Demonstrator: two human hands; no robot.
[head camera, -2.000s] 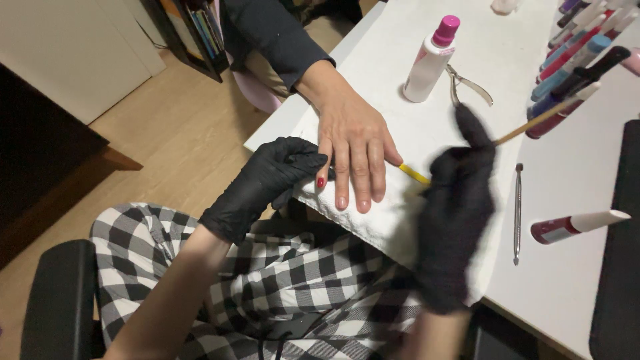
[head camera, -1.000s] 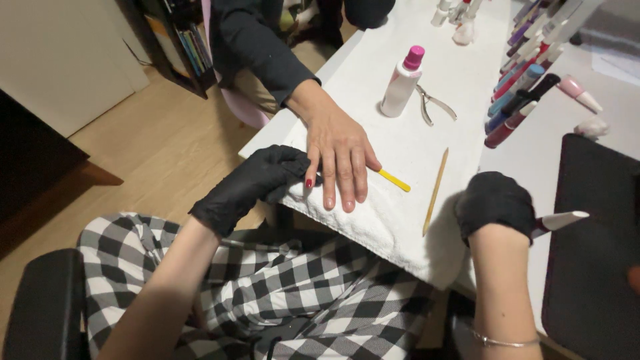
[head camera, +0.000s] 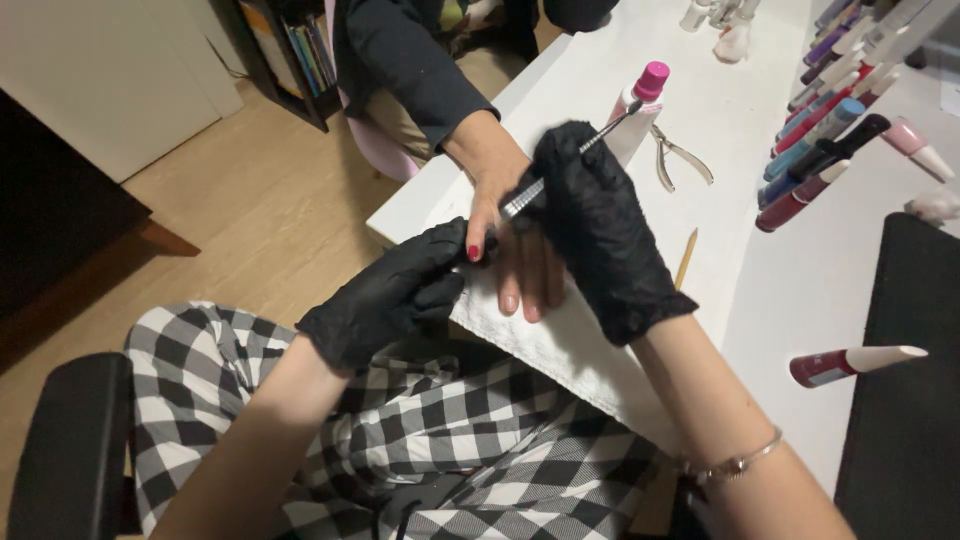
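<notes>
My left hand (head camera: 397, 289), in a black glove, holds the red-nailed little finger (head camera: 478, 229) of another person's hand (head camera: 529, 262). Over that hand, my right hand (head camera: 589, 214), also gloved in black, grips a metal cuticle pusher (head camera: 592, 142); its lower end is close to the little finger. The person's other fingers rest on a white towel (head camera: 585, 360), their visible nails without red polish. Behind my right hand stands a bottle with a pink cap (head camera: 651, 81). Metal cuticle nippers (head camera: 679, 159) and a wooden stick (head camera: 686, 259) lie to its right.
Rows of nail polish bottles (head camera: 802, 196) are at the upper right. One dark red polish bottle (head camera: 821, 367) lies by a black mat (head camera: 911, 375). Cotton (head camera: 732, 45) and small glass bottles (head camera: 696, 15) are at the back. A chair armrest (head camera: 71, 442) is at lower left.
My right hand has moved from the table's right side to the person's hand and now holds the metal pusher. The wooden stick, in my right hand two seconds ago, now lies on the table.
</notes>
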